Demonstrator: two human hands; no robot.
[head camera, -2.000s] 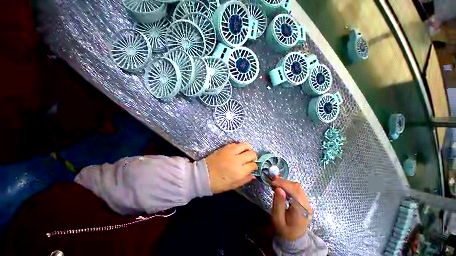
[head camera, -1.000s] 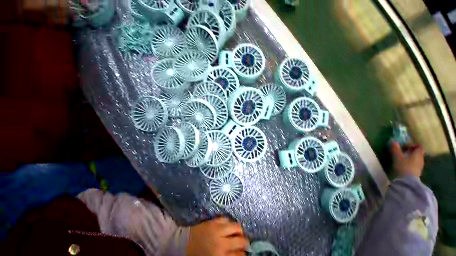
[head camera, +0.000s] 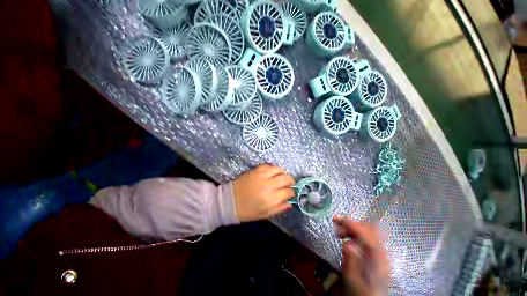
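My left hand (head camera: 264, 192) holds a mint-green open fan housing (head camera: 314, 196) by its left side on the silvery sheet. The housing faces up and shows grey curved blades with a pale round hub. My right hand (head camera: 365, 254) is blurred, to the lower right of the housing and apart from it. A thin pale streak shows at its fingers, too blurred to tell whether it holds something.
Loose mint fan grilles (head camera: 182, 91) overlap at the upper left. Fan units with dark centres (head camera: 337, 115) stand beyond my hands. A heap of small mint pieces (head camera: 389, 168) lies right of the housing. A green conveyor belt (head camera: 413, 34) runs beyond the bench's pale edge.
My right hand has come back from over the conveyor to near the housing. One more dark-centred fan unit stands in the group on the bench. The view has shifted, showing the housing in full again.
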